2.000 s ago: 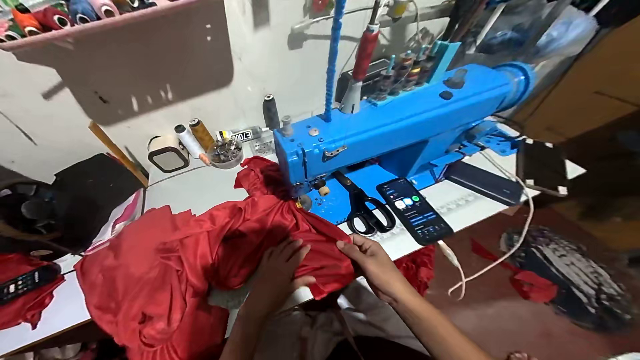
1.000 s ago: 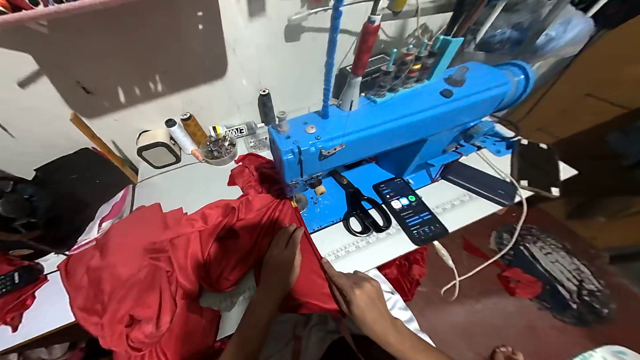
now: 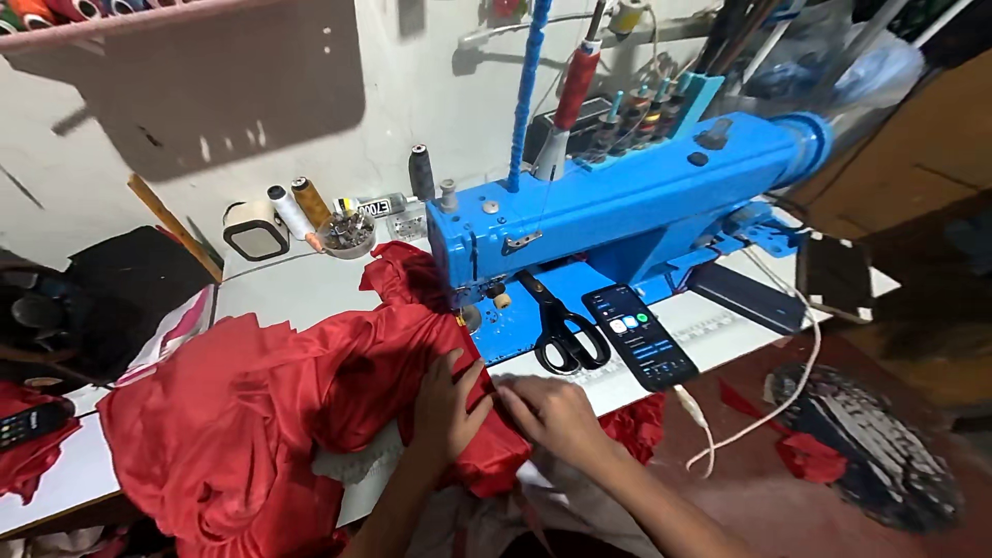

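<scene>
Bunched red satin fabric spreads over the left and middle of the white table, one edge running under the needle area of a blue sewing machine. My left hand lies on the fabric just in front of the machine, fingers spread and pressing down. At the fabric's right edge is my right hand, fingers curled; the edge meets its fingertips, but whether they pinch it is hidden. Black-handled scissors rest partly on the machine bed. Beside them lies a lit smartphone with a white cable plugged in.
Behind the fabric stand thread spools, a small bowl of metal parts, a glue tube and a beige-cased object. A dark power bank lies on the right. A remote control sits at far left.
My right hand has moved down along the fabric edge, toward my body. My left hand, closed together a second ago, now has its fingers spread on the fabric.
</scene>
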